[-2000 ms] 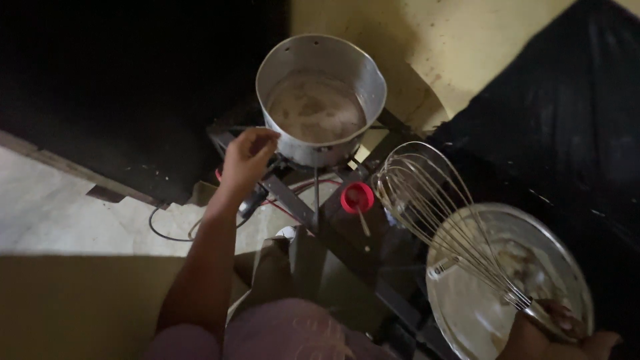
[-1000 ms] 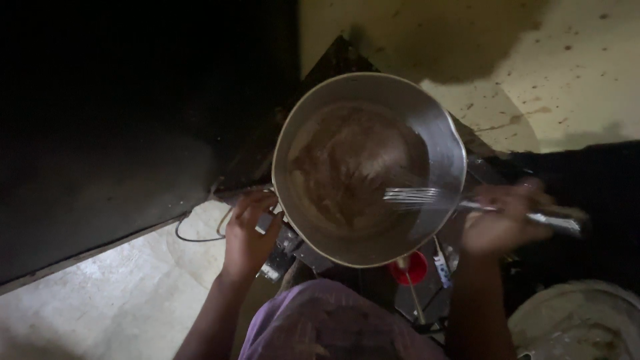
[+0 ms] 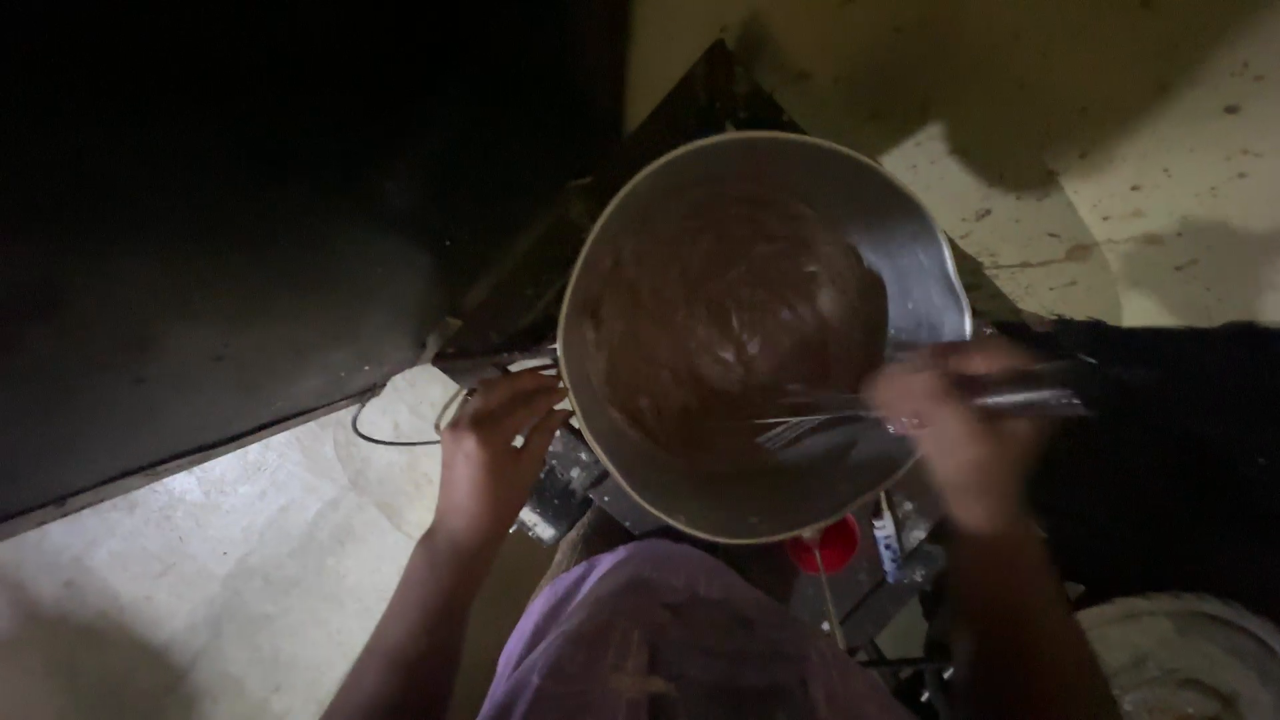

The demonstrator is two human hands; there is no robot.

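Note:
A large metal pot [image 3: 925, 270] with a brown liquid mixture [image 3: 740, 300] in it fills the middle of the head view. My right hand [image 3: 950, 430], blurred by motion, grips the handle of a wire whisk [image 3: 800, 425] over the pot's right side. The whisk's wires reach down to the mixture, where their ends are hidden. At the pot's left rim is my left hand [image 3: 505, 435], fingers bent against or close to the edge; whether it grips the rim is not clear.
Below the pot's rim are a red cup [image 3: 825, 545] with a thin handle and a small blue-and-white item [image 3: 886, 540]. A pale round container [image 3: 1180, 650] stands at bottom right. The dark stand [image 3: 725, 80] shows behind the pot, and a black cable [image 3: 390, 440] lies on the left.
Two seconds ago the whisk was over the pale container at right; now my right hand has it in the pot. The mixture looks darker brown and swirled. The view has moved closer over the pot.

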